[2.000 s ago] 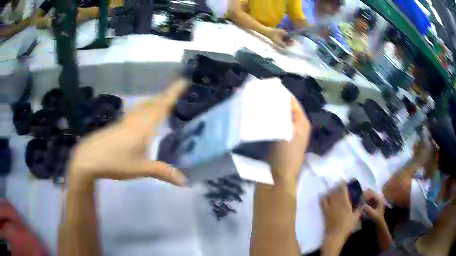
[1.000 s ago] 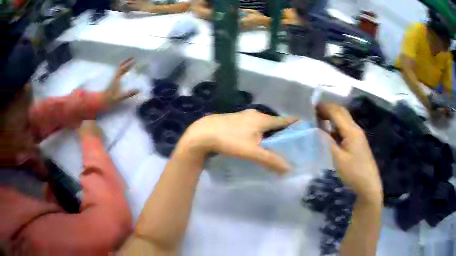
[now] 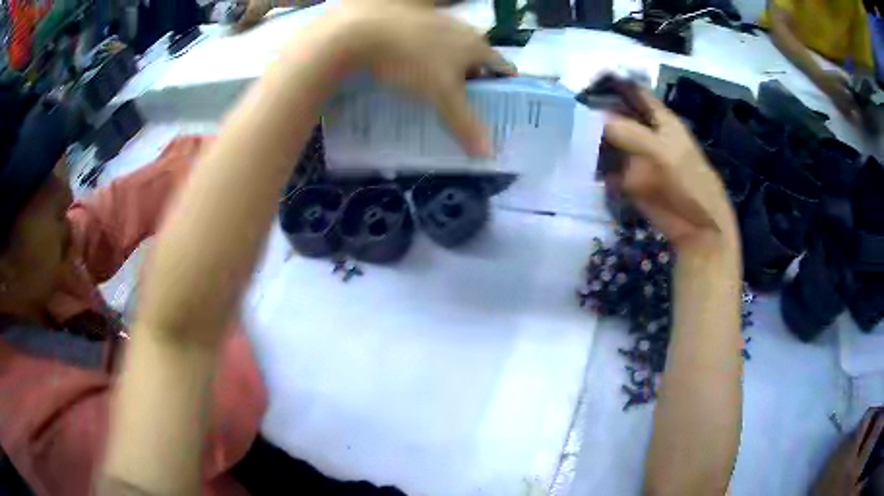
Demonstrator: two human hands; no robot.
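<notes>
A retail carton [image 3: 393, 131] with printed small text on its grey side lies lengthwise across the upper middle, blurred. My left hand [image 3: 412, 53] reaches over it from above, thumb on the printed side and fingers behind, gripping it. My right hand [image 3: 669, 160] is at the carton's right end, fingers curled on a dark item [image 3: 613, 92] with a pale, shiny patch beside it. How far this item touches the carton is unclear. Black round housings [image 3: 375, 221] stand in a row just below the carton.
A loose pile of tiny dark pieces [image 3: 625, 276] lies below my right hand, with a few more by the housings. Stacked black housings [image 3: 766, 184] fill the right side. A person in a salmon sleeve sits at left. Another person's hand shows at lower right.
The carton has moved up and left and now shows its printed side. My left hand, spread beside it before, now grips it from above. A dark item now shows in my right fingers.
</notes>
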